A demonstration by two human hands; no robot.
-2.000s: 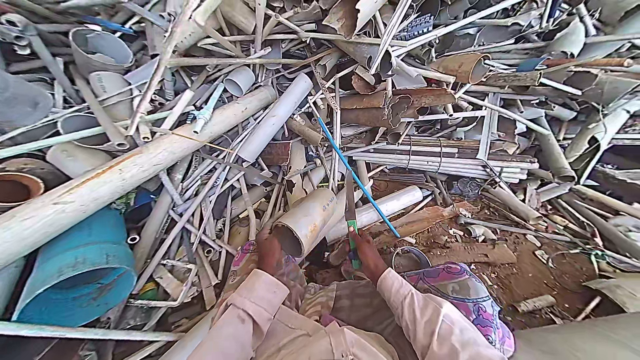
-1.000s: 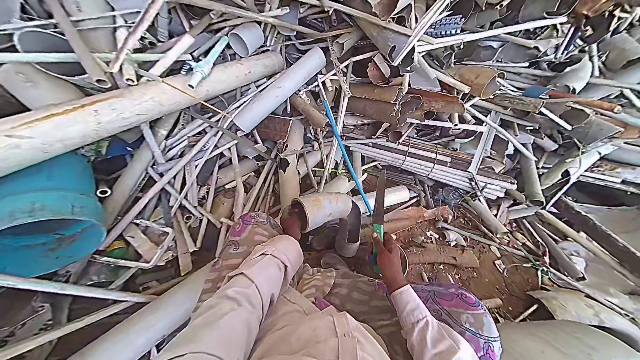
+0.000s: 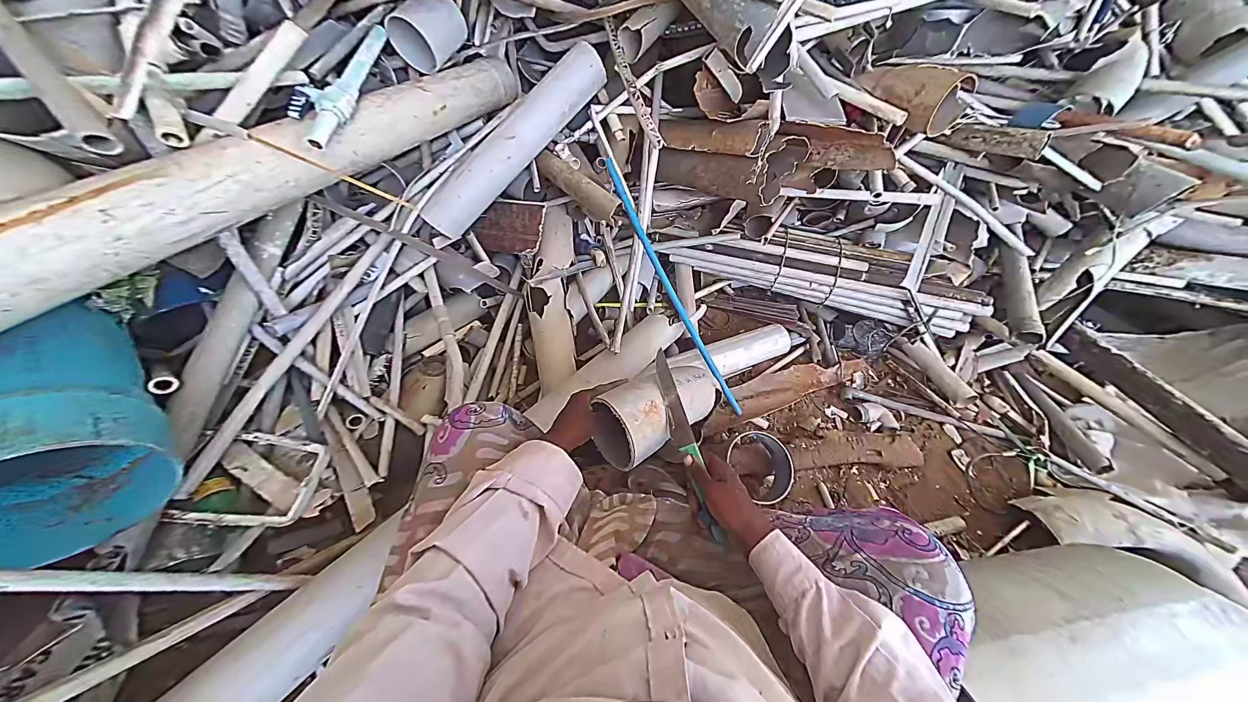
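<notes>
My left hand [image 3: 575, 417] grips the left side of a short, wide grey plastic pipe piece [image 3: 651, 409], whose open end faces down and left. In my right hand [image 3: 726, 495] is the green handle of a hand saw [image 3: 675, 402]. Its blade points up and lies across or just in front of the right part of the pipe piece; whether the two touch I cannot tell. Just right of my right hand, a cut pipe ring [image 3: 765, 466] rests on the soil. A thin blue pipe [image 3: 673, 288] slants down to a spot above that ring.
Scrap plastic pipes lie heaped all around. A long thick pipe [image 3: 244, 175] crosses the upper left, above a big blue pipe fitting [image 3: 83, 439]. Bundled thin white pipes [image 3: 829, 283] lie ahead on the right. A large curved grey piece [image 3: 1102, 624] sits at the lower right.
A second ago the saw blade stood right of the pipe piece; it now overlaps the pipe in view. Both hands keep their holds.
</notes>
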